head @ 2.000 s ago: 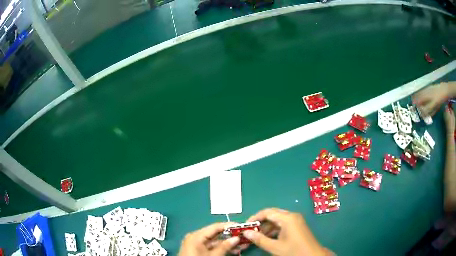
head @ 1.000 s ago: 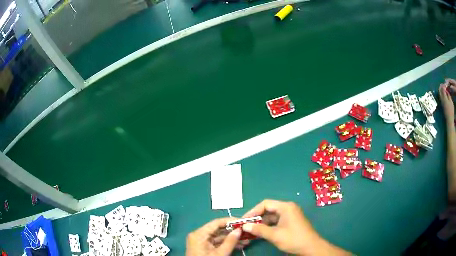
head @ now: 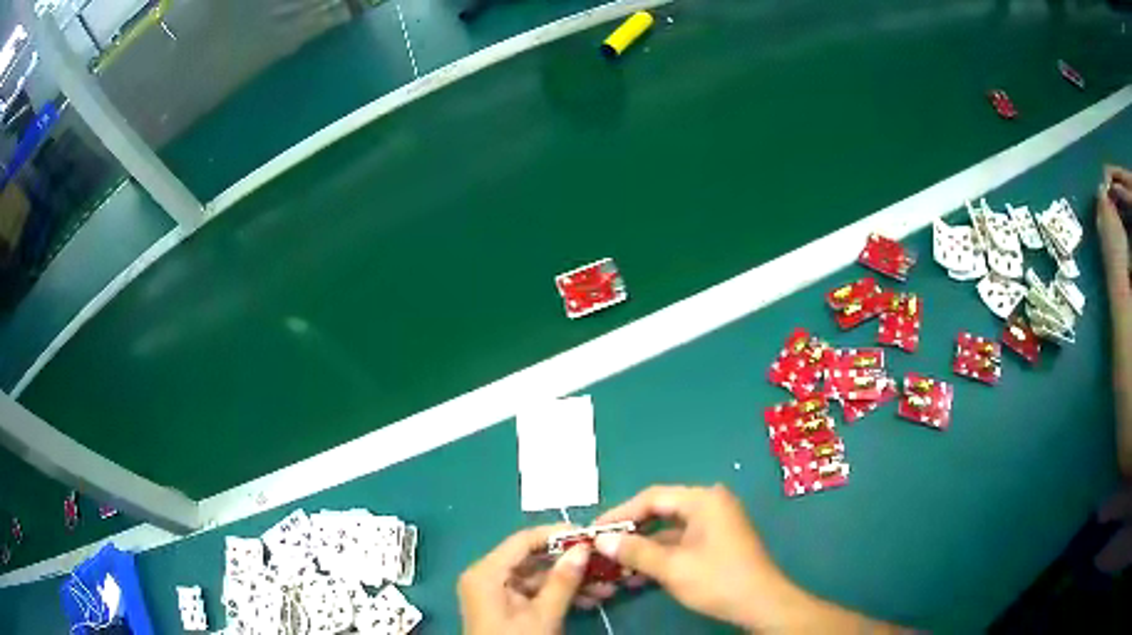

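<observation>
My left hand (head: 524,586) and my right hand (head: 695,552) together hold a joined red board and white plate (head: 601,557) at the bottom centre. Its white edge faces up and away, with red below it; fingers hide much of it. A blank white sheet (head: 557,454) lies flat just ahead of my hands. Loose red circuit boards (head: 857,372) lie on the bench to the right. White plates (head: 317,571) with dark holes are heaped to the left. A finished-looking red board with white rim (head: 591,288) lies on the green belt ahead.
A pale metal rail (head: 670,328) separates bench and belt. Posts (head: 99,461) stand at left. A blue tray (head: 109,593) is at far left. More white plates (head: 1008,254) and another person's arm (head: 1117,285) are at right. A yellow cylinder (head: 628,35) lies at the belt's far side.
The red board with white rim on the belt has moved left. The yellow cylinder came into view and moved left. The other person's hand has drawn back from the right plates. My hands keep their hold.
</observation>
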